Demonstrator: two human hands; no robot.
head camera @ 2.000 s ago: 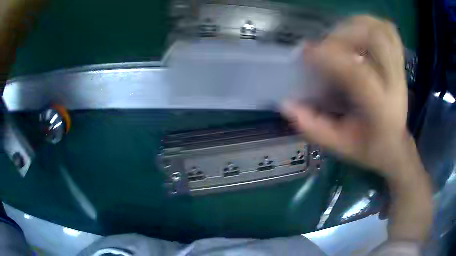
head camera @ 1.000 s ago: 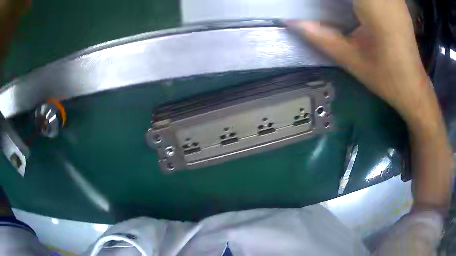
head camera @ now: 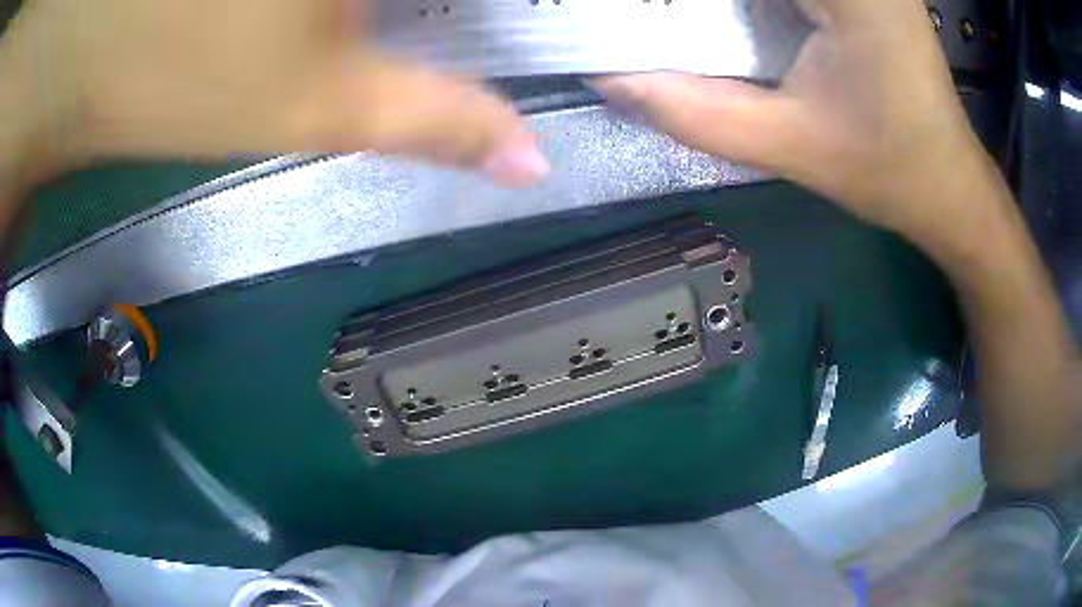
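Observation:
A silver cover plate (head camera: 570, 45) with small hole groups lies across the top edge, cut off by the picture. My right hand (head camera: 842, 119) is on its right end, thumb along the lower edge; its other fingers are mostly out of view. My left hand (head camera: 273, 89) is large and blurred at upper left. Its thumb points right over the metal strip, below the plate; whether it touches the plate is unclear. A grey-brown base jig (head camera: 540, 344) lies tilted on the green mat, its recess and four dark hole clusters facing up.
A curved-looking metal strip (head camera: 297, 225) crosses the bench behind the jig. A round knob (head camera: 122, 344) with an orange ring and a bracket arm (head camera: 48, 429) are at left. A slim silver tool (head camera: 821, 421) lies at right. Black equipment (head camera: 1044, 225) stands at the right edge.
My left hand has come in from the upper left. The cover plate now shows its hole groups and more of its face. The view has shifted; the base jig appears lower and further left.

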